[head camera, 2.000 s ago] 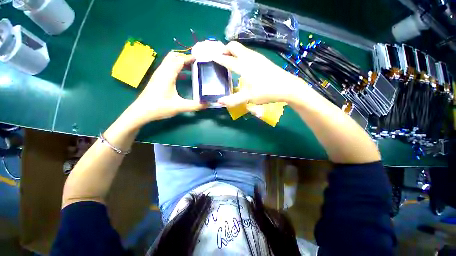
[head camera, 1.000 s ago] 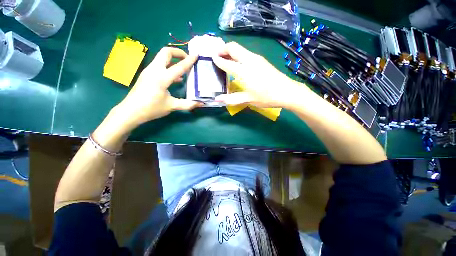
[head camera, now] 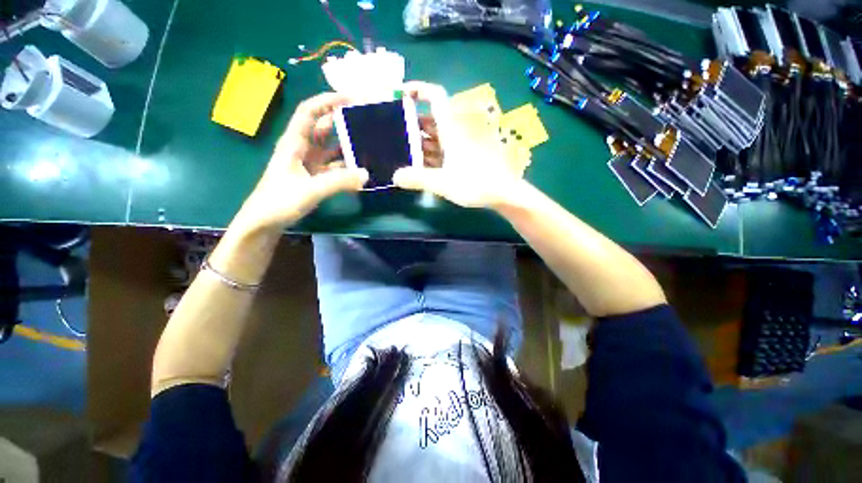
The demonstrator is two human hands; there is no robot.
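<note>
A white plastic housing (head camera: pixel 364 74) is held between my two hands over the green mat. A dark rectangular screen (head camera: pixel 380 141) shows in its window, facing up. Thin coloured lead wires (head camera: pixel 328 49) and a cable with a blue-white tip (head camera: pixel 367 11) come from its far end. My left hand (head camera: pixel 312 156) grips its left side, thumb at the near left corner. My right hand (head camera: pixel 454 151) grips its right side, thumb at the near right corner. The fingers behind the housing are partly hidden.
A yellow stack (head camera: pixel 248 95) lies left, and loose yellow pieces (head camera: pixel 518 132) lie right of my right hand. Display-and-cable assemblies (head camera: pixel 695 165) and black cables (head camera: pixel 614 57) spread at right. White units (head camera: pixel 71 94) lie far left. A clear bag (head camera: pixel 477 14) is at the back.
The housing has tilted towards me, so the screen shows darker and squarer. My right hand has shifted off the yellow pieces, which show more. The whole view has shifted too.
</note>
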